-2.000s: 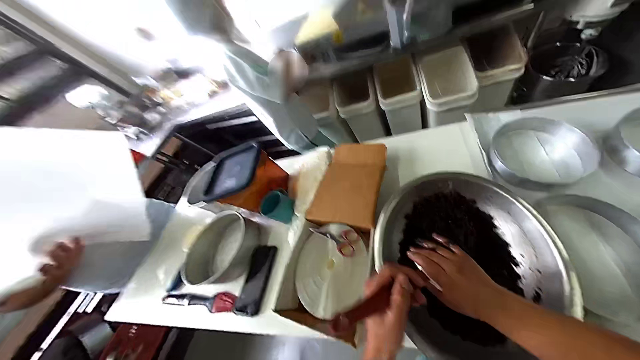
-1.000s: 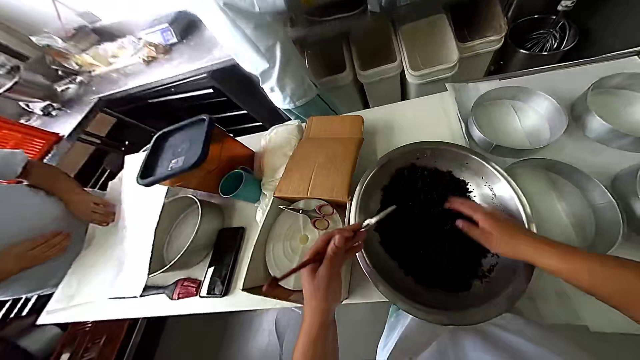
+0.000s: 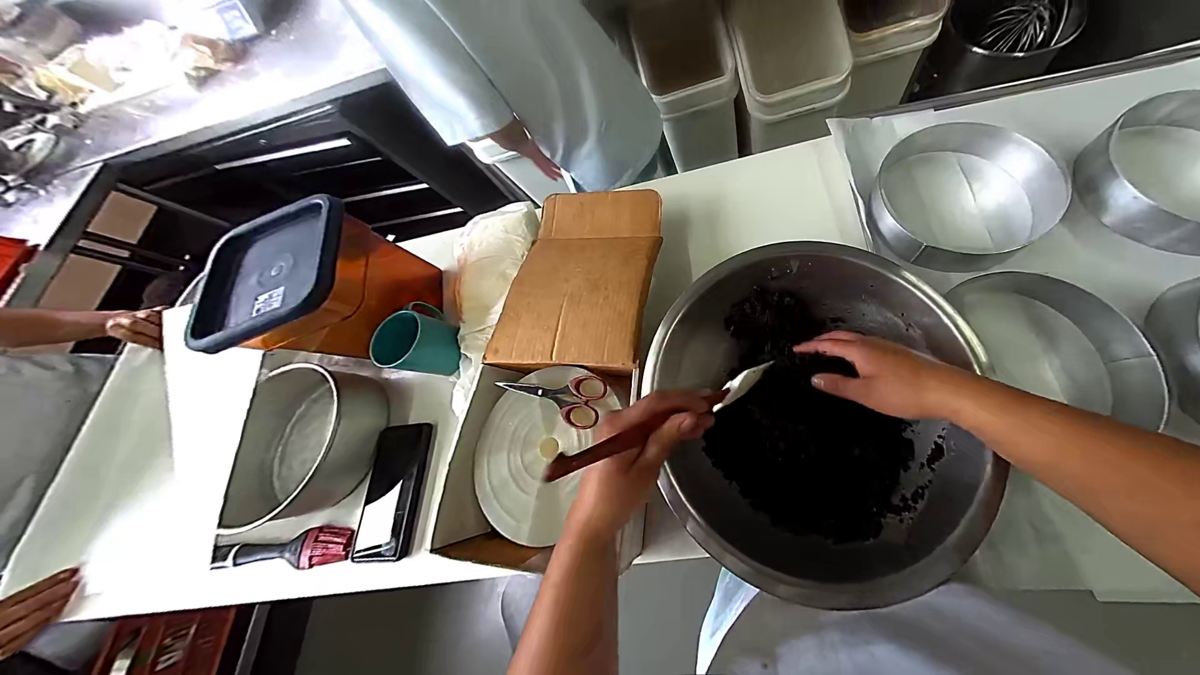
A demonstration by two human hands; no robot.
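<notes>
A wide steel mixing bowl [image 3: 937, 562] holds dark crumbly mixture [image 3: 806, 459]. My left hand [image 3: 647, 436] grips a spatula by its reddish-brown handle [image 3: 600, 448]; the pale blade [image 3: 743, 384] is over the bowl's left side, above the mixture. My right hand [image 3: 877, 375] reaches in from the right, its fingers on the mixture and holding no tool that shows. Left of the bowl is an open cardboard box [image 3: 574, 295] with white paper discs [image 3: 506, 469] inside and red-handled scissors [image 3: 567, 398] on top.
Metal cake rings [image 3: 1050, 187] stand on paper at the right. To the left are a teal mug [image 3: 412, 339], a lidded orange container [image 3: 384, 281], a round pan [image 3: 361, 441], a phone [image 3: 412, 487] and a red brush [image 3: 323, 547]. Other people's hands [image 3: 136, 328] hold white paper [image 3: 192, 422].
The spatula blade has moved down, from near the bowl's rim to the mixture. My right hand's fingers have shifted towards the blade. At the left, the other person's hands have moved apart.
</notes>
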